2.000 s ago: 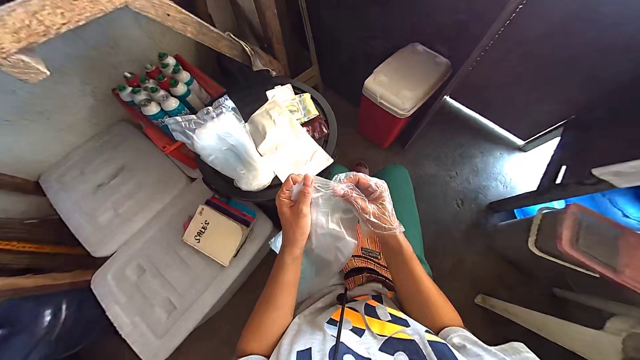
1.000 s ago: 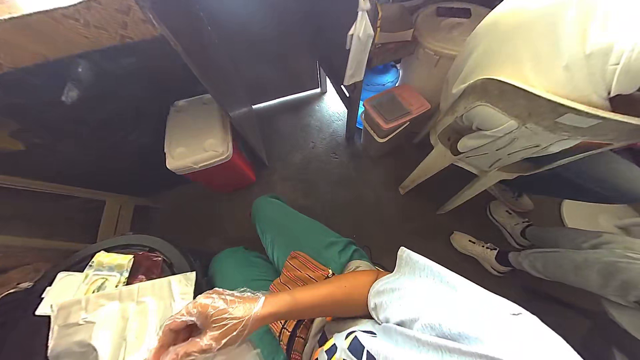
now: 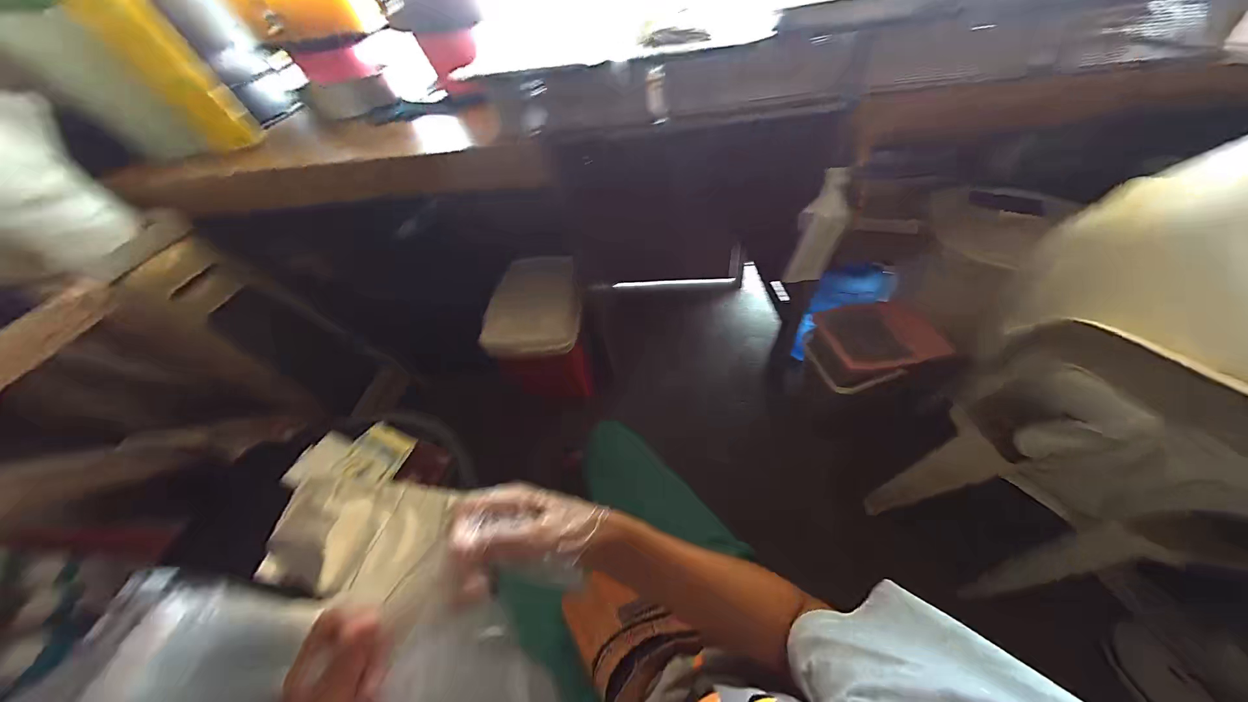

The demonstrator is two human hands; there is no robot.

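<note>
My right hand (image 3: 526,526), in a clear plastic glove, is raised over my lap with its fingers bent; blur hides whether they hold anything. Lower and to the left, my left hand (image 3: 339,655) is blurred and partly cut off by the bottom edge. A clear plastic sheet or bag (image 3: 458,648) shows between and below the hands. Beside my left hand lies a filled clear plastic bag (image 3: 210,639). Cream paper or cloth packets (image 3: 361,531) and a small yellow packet (image 3: 383,450) rest on a dark round container, left of my right hand.
Ahead on the floor stands a red cooler with a whitish lid (image 3: 531,317). A red-lidded container (image 3: 877,336) is farther right, near a blue object (image 3: 850,285). A plastic chair (image 3: 1102,448) with someone in light clothing is at the right. A wooden counter (image 3: 361,166) crosses the front.
The view has swung about widely. Two seconds ago both hands were together at the clear plastic; now they are apart. My left hand, out of sight one second ago, shows again.
</note>
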